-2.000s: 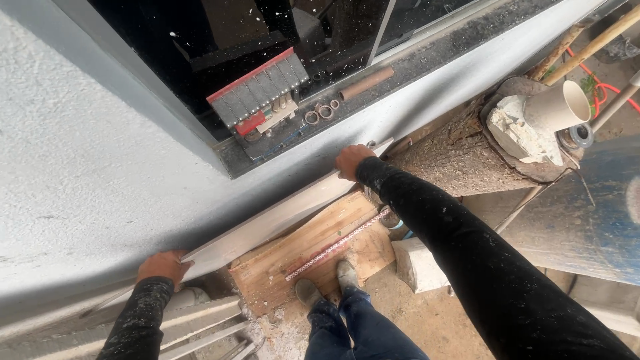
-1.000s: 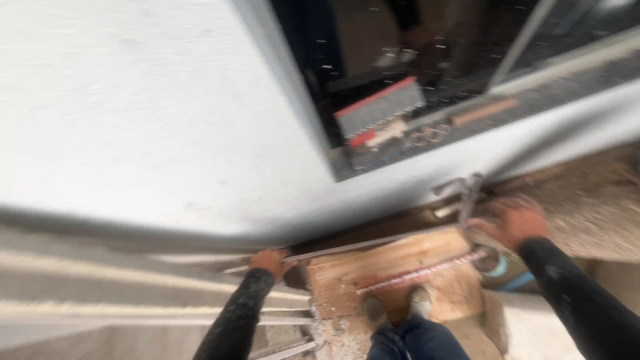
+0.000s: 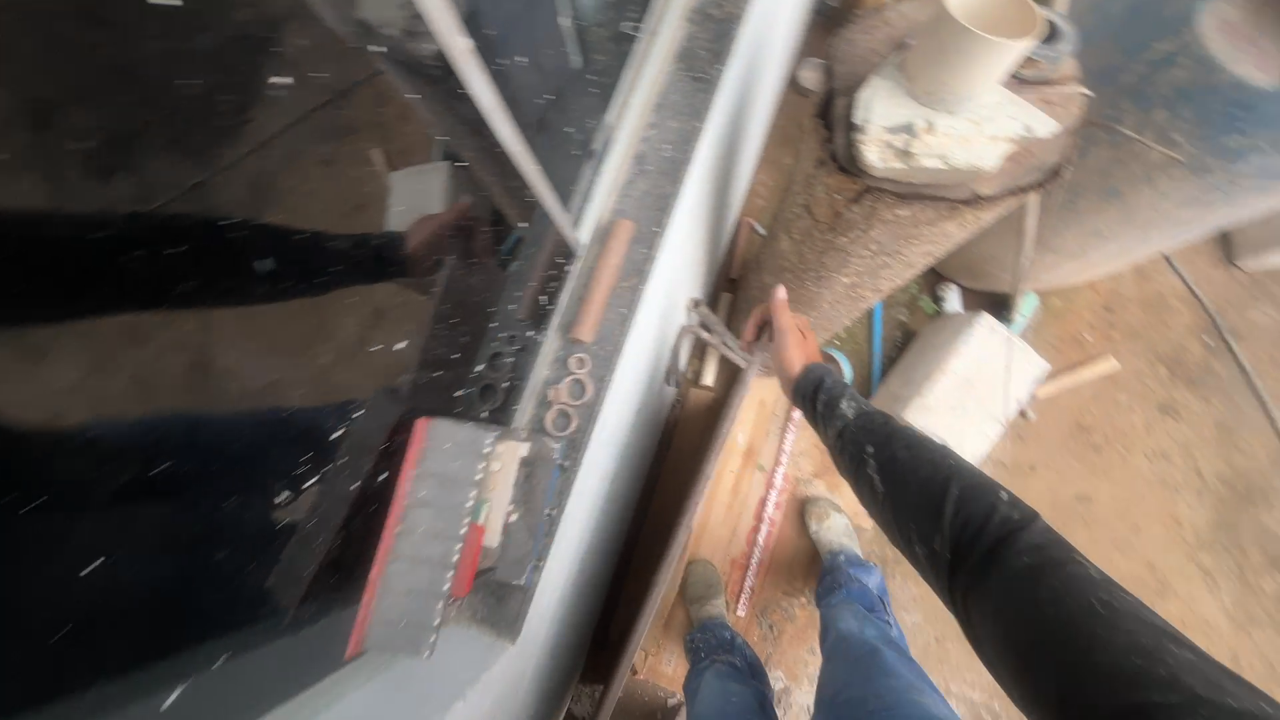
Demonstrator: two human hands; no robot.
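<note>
My right hand (image 3: pixel 782 340) is at the far end of a long thin board (image 3: pixel 690 510), beside a bent metal clamp or rod (image 3: pixel 715 332) near the white wall edge; its fingers are partly spread, and whether they grip the board's end is blurred. The board stands on edge between the wall and a wooden plank (image 3: pixel 735 500) under my boots. On the plank lies a red and white patterned strip (image 3: pixel 768 515). My left hand is out of view. On the dark window sill sit a notched trowel (image 3: pixel 430 540), several rings (image 3: pixel 565 395) and a brown tube (image 3: pixel 603 282).
A thick log (image 3: pixel 850 230) stands at the upper right, bearing a white pipe piece (image 3: pixel 970 45) on a pale chunk (image 3: pixel 940 125). Right of my hand lies a white block (image 3: pixel 962 385) with a short wood piece (image 3: pixel 1078 378). A dark glass window (image 3: pixel 250 350) fills the left.
The view has turned strongly to the right. My left hand, on the board's left end in both earlier frames, has gone out of view. My right hand held the board two seconds ago.
</note>
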